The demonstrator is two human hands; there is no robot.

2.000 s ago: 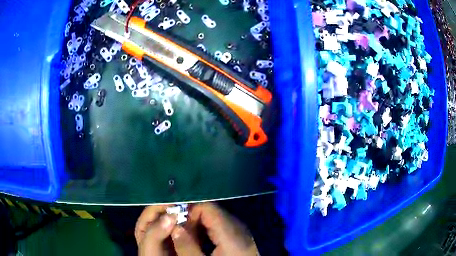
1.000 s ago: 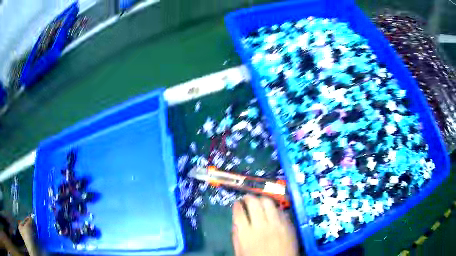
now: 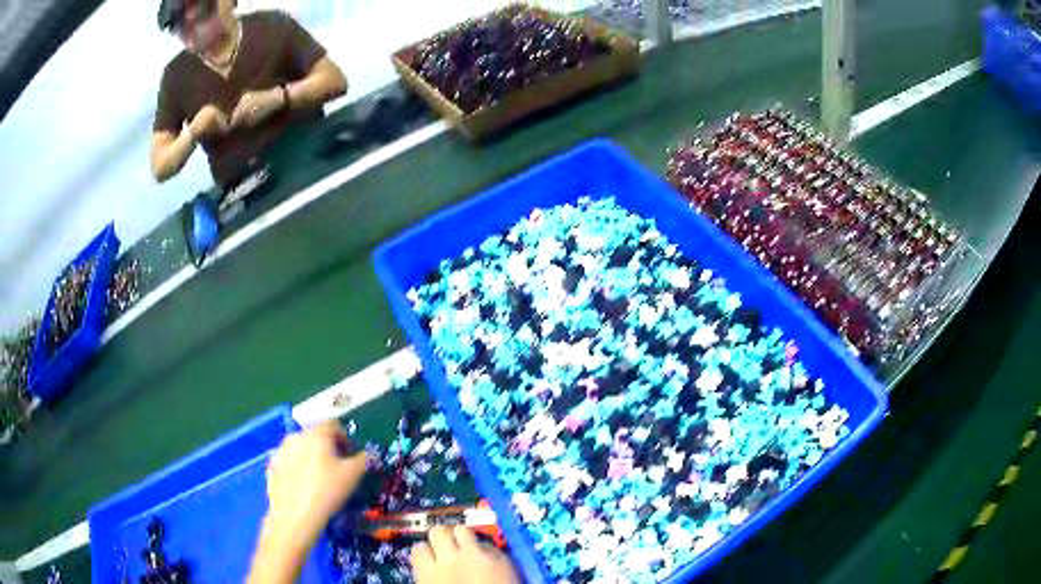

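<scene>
My left hand (image 3: 306, 485) is over the right edge of the left blue bin (image 3: 206, 462), with fingertips close together near small dark bits; whether it holds anything is unclear. My right hand (image 3: 459, 559) is at the bottom edge, cut off, its fingertips at the near side of the orange-and-black utility knife (image 3: 425, 521). Its grip is unclear. The knife lies between the bins among small clear plates (image 3: 440, 456) and thin red wires (image 3: 392, 485). Dark wired units (image 3: 158, 559) sit in the left bin. The large blue bin (image 3: 864, 405) holds turquoise, white, black and pink plastic pieces.
A clear tray of dark red and silver components (image 3: 822, 228) stands right of the large bin. A cardboard box of dark parts (image 3: 548, 69) stands across the green bench. A person (image 3: 234, 91) sits opposite. A blue bin (image 3: 74, 314) is far left.
The view has tilted up and swung right. Two seconds ago both hands held a small white piece at the bench edge; now they are apart, the right at the knife, the left by the left bin.
</scene>
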